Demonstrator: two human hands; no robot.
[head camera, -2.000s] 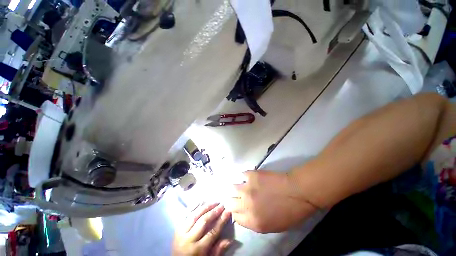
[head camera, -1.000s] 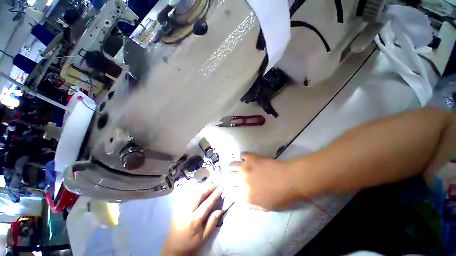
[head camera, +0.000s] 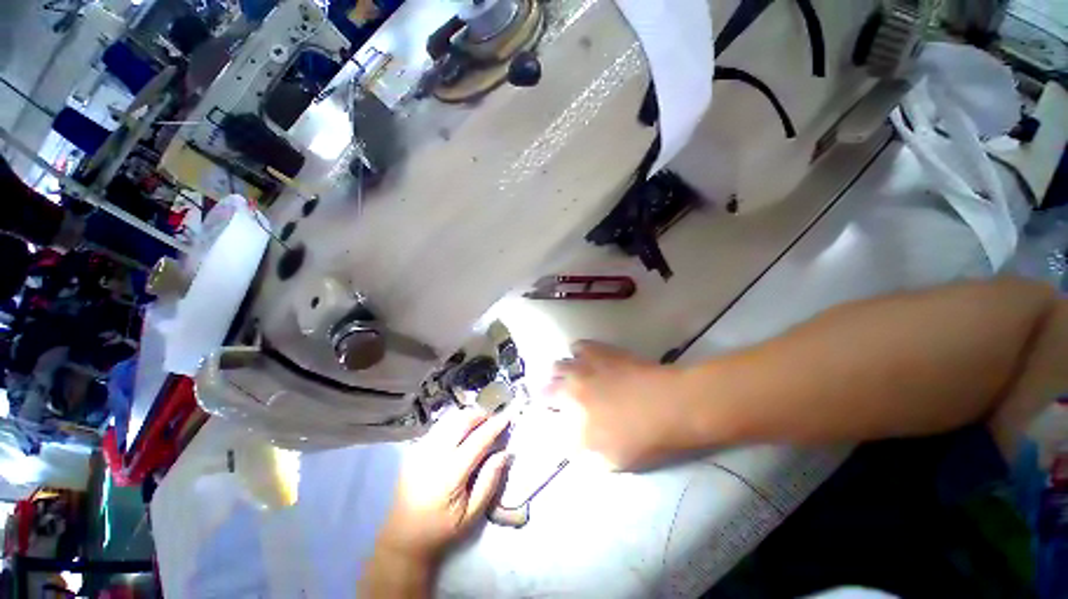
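Note:
A cream sewing machine (head camera: 433, 222) spans the view, with its presser foot area (head camera: 498, 380) in lamp glare. Pale cloth (head camera: 351, 515) lies on the table left of my left hand. My left hand (head camera: 439, 480) lies palm down beside the foot, thumb apart from its fingers, fingertips washed out. My right hand (head camera: 627, 404) is curled just right of the foot. Its fingertips are lost in glare, so whether it grips a small piece cannot be told. Dark red thread snips (head camera: 591, 287) lie flat by the machine base.
A black clip-like part (head camera: 650, 217) sits at the machine base. A white strip (head camera: 679, 82) drapes over the arm. White strips (head camera: 966, 176) hang near the handwheel (head camera: 896, 41). A red object (head camera: 152, 433) is at the left. A ruler runs along the front edge.
The camera view has shifted, so the machine sits further right. The left hand has moved up beside the foot, and the right hand has shifted slightly. The slide plate edge below the foot shows more.

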